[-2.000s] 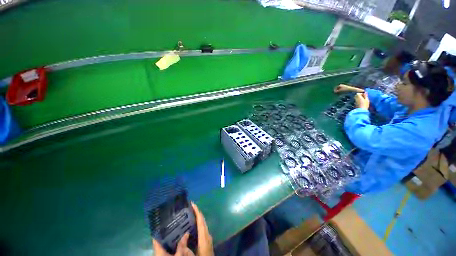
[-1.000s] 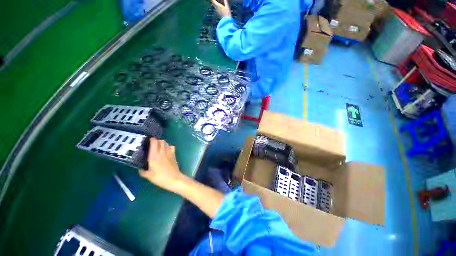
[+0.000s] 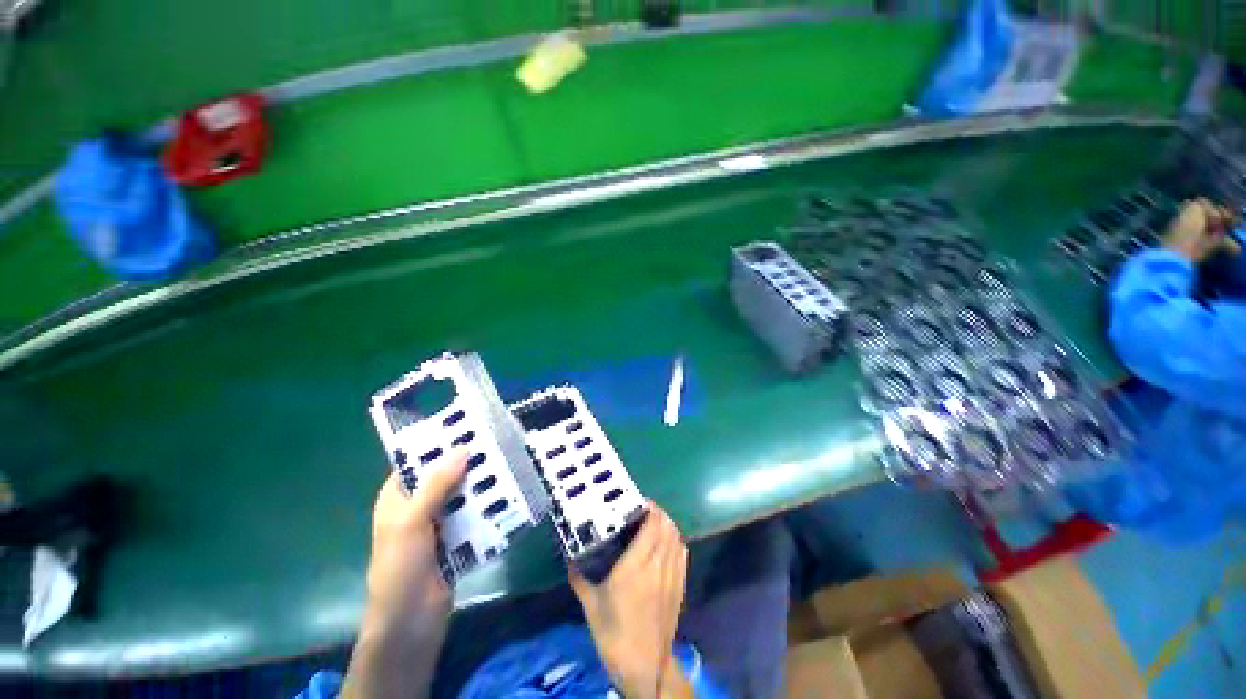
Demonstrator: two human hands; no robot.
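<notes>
My left hand (image 3: 410,546) grips a stack of silver-grey front panels (image 3: 462,458), with its large window at the far end and oblong holes facing up. My right hand (image 3: 640,587) holds a second panel stack (image 3: 581,471) by its near right end. The two stacks are side by side, close together, tilted over the bench front. A third upright block of panels (image 3: 788,307) stands on the green bench (image 3: 314,314) to the right. A slim white pen-like tool (image 3: 674,391) lies on the bench between.
Clear blister trays (image 3: 957,355) with dark round shapes cover the right of the bench. A person's blue sleeve (image 3: 1182,321) is at far right. An open carton (image 3: 888,594) is below the bench edge. A red bin (image 3: 219,139) and blue cloth (image 3: 130,212) are back left. A black object (image 3: 68,546) is far left.
The view has swung back left. My right hand has brought one block of panels from the pair beside the trays to the left. My left hand is now visible, holding another stack.
</notes>
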